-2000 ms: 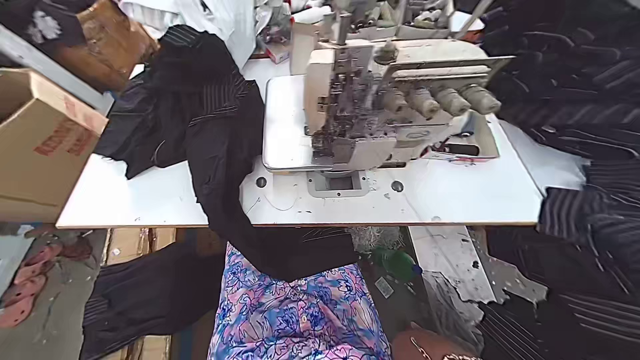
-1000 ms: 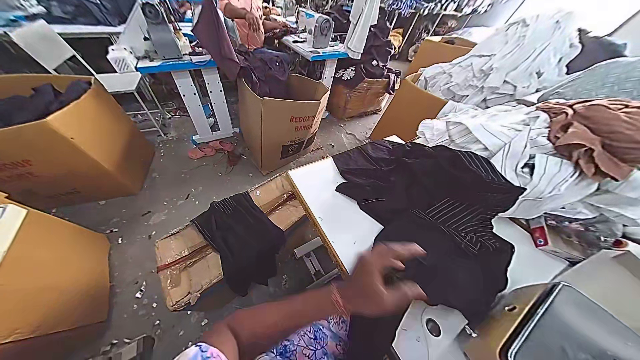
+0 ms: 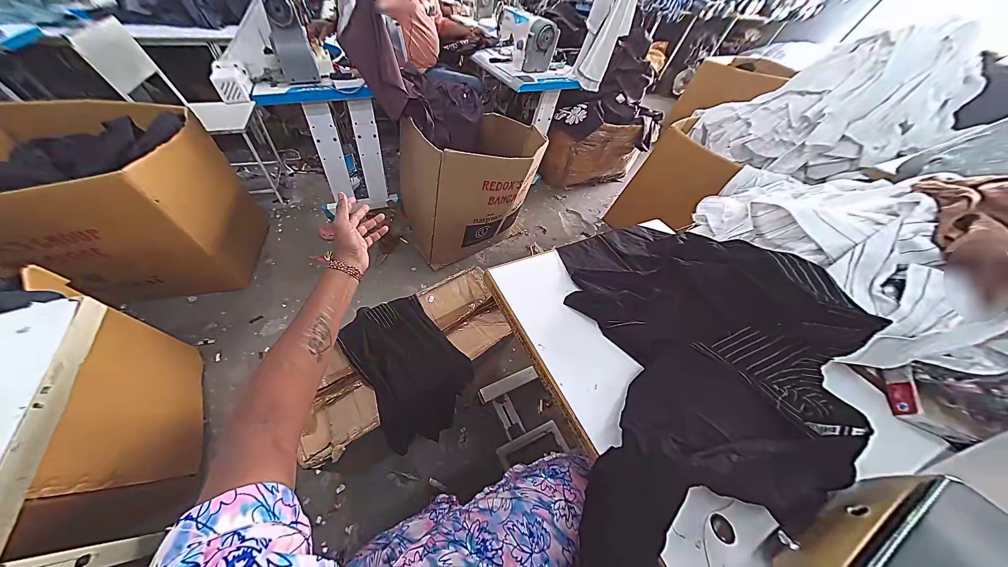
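Note:
My left hand [image 3: 354, 232] is stretched out over the floor at left of centre, palm up, fingers apart and holding nothing; a red bracelet is on the wrist. A black garment with pale stripes [image 3: 756, 378] lies crumpled on the white sewing table [image 3: 559, 315], hanging over its near edge. Another black striped cloth [image 3: 405, 370] is draped over taped cardboard [image 3: 465, 303] beside the table, nearer my left forearm. A blurred brown shape at the right edge, by a brown cloth [image 3: 957, 193], may be my right hand; the frame does not settle it.
Large cardboard boxes stand at the left [image 3: 181, 205] and by the far table [image 3: 465, 197], some holding dark cloth. White striped fabric [image 3: 843, 118] is heaped at the right. A person [image 3: 421, 35] sits near a sewing machine [image 3: 535, 39]. A metal machine part [image 3: 882, 520] is at lower right.
My left hand has moved from over the black garment out to the left, above the floor. The view turned strongly leftward from the sewing machine seen earliest.

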